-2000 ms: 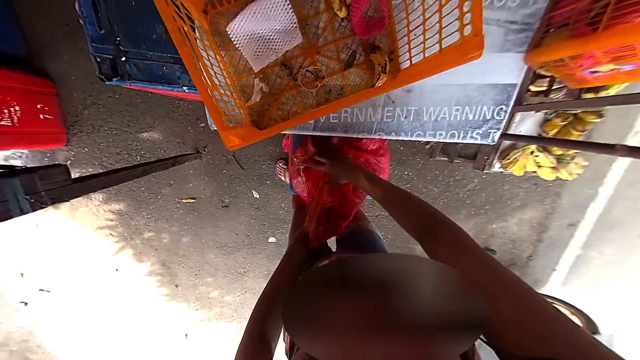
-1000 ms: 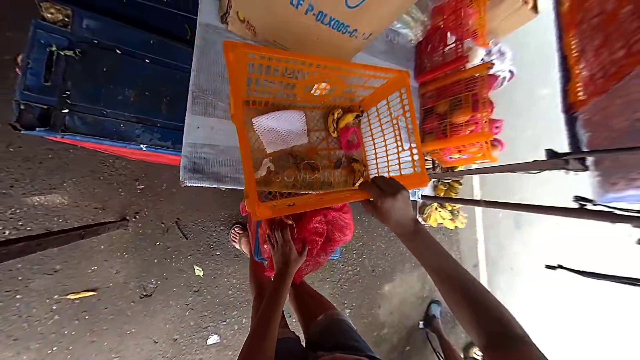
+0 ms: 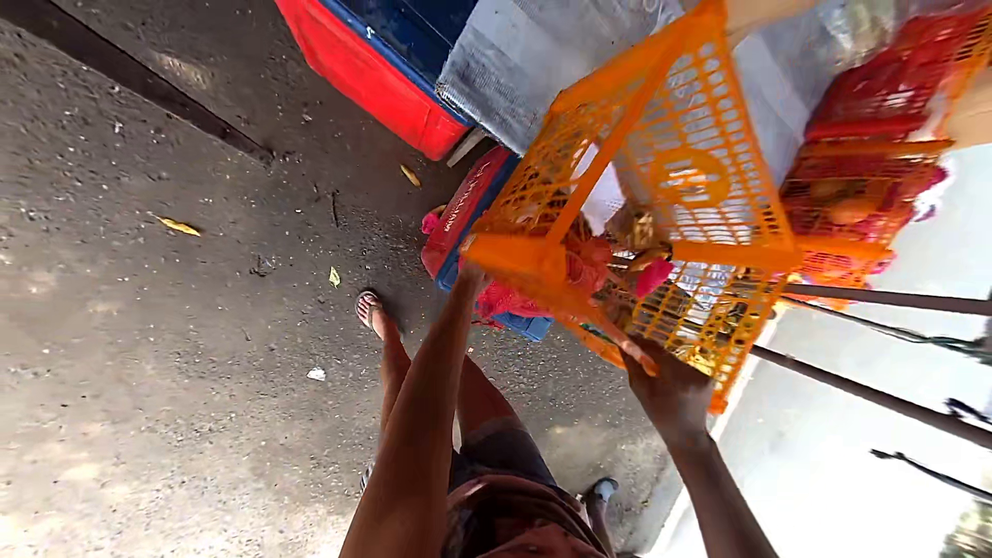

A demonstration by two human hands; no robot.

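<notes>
An orange plastic crate [image 3: 515, 260] is tilted above the ground, held by both hands at its near side. My left hand [image 3: 474, 273] grips the corner at the left, mostly hidden by the crate. My right hand [image 3: 673, 387] is closed on the near rim farther right. Inside the crate lie a white foam net sheet [image 3: 603, 194], some brownish fruit [image 3: 645, 232] and a pink foam net [image 3: 655, 277]. Red mesh [image 3: 515, 302] shows beneath the crate, beside a red and blue box [image 3: 465, 213].
A table with a grey printed cover [image 3: 496, 70] stands ahead, beside stacked blue and red crates [image 3: 380, 85]. Orange crates with red-netted fruit [image 3: 845, 209] stand at the right. Dark poles [image 3: 876, 395] cross the right side. A sandalled foot [image 3: 372, 306] is on the ground.
The crate has gone from resting on the table to being tilted in the air. My left hand has moved from the red mesh to the crate's corner. The view has turned.
</notes>
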